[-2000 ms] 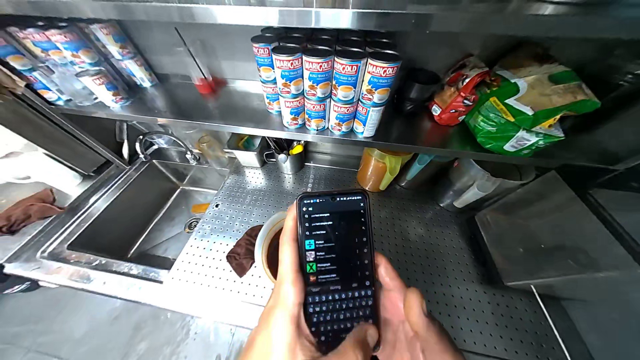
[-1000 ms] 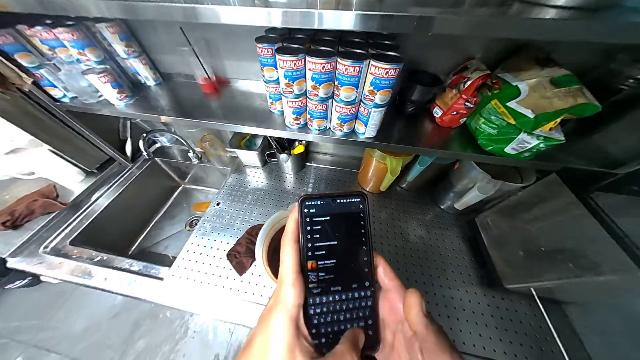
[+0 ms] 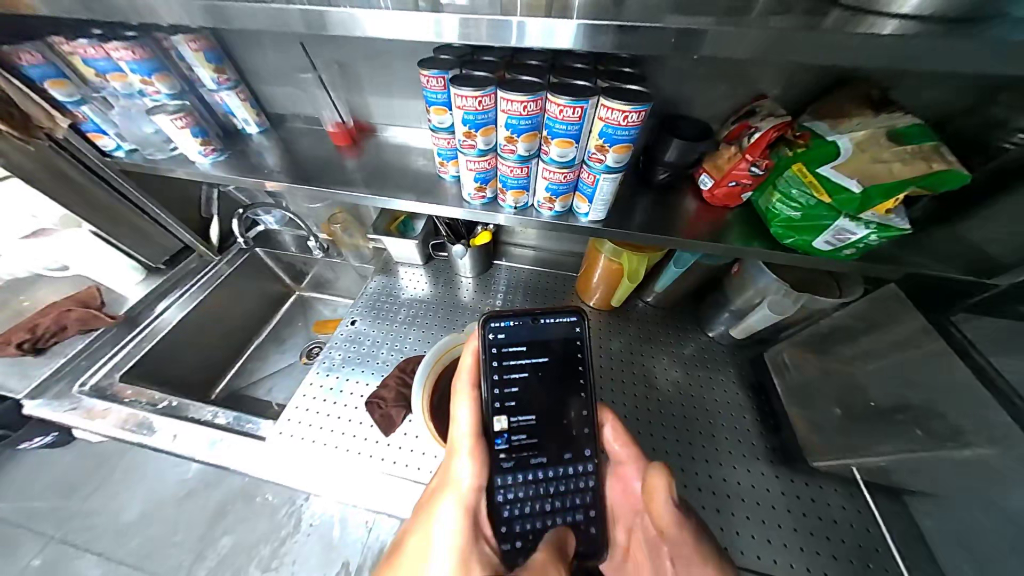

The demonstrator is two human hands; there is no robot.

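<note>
Both hands hold a black smartphone (image 3: 544, 440) upright at the lower middle of the head view, its lit screen showing a dark list above a keyboard. My left hand (image 3: 460, 488) wraps the phone's left side, and a thumb lies over the lower keys. My right hand (image 3: 656, 512) rests along the right edge with its fingers behind the phone. Partly hidden behind the phone and my left hand is a pale round container (image 3: 424, 384) of dark brown liquid, with a brown cloth (image 3: 392, 398) against its left side.
A steel sink (image 3: 232, 344) with a tap (image 3: 276, 216) lies left of the perforated steel counter (image 3: 680, 416). Stacked milk cans (image 3: 520, 120) and a green bag (image 3: 840, 200) stand on the shelf above. Beneath it are a steel cup of utensils (image 3: 470, 258) and plastic jugs (image 3: 604, 276).
The list on the phone's screen has changed, and the thumb over the keyboard has shifted slightly. Both hands still hold the phone in much the same place.
</note>
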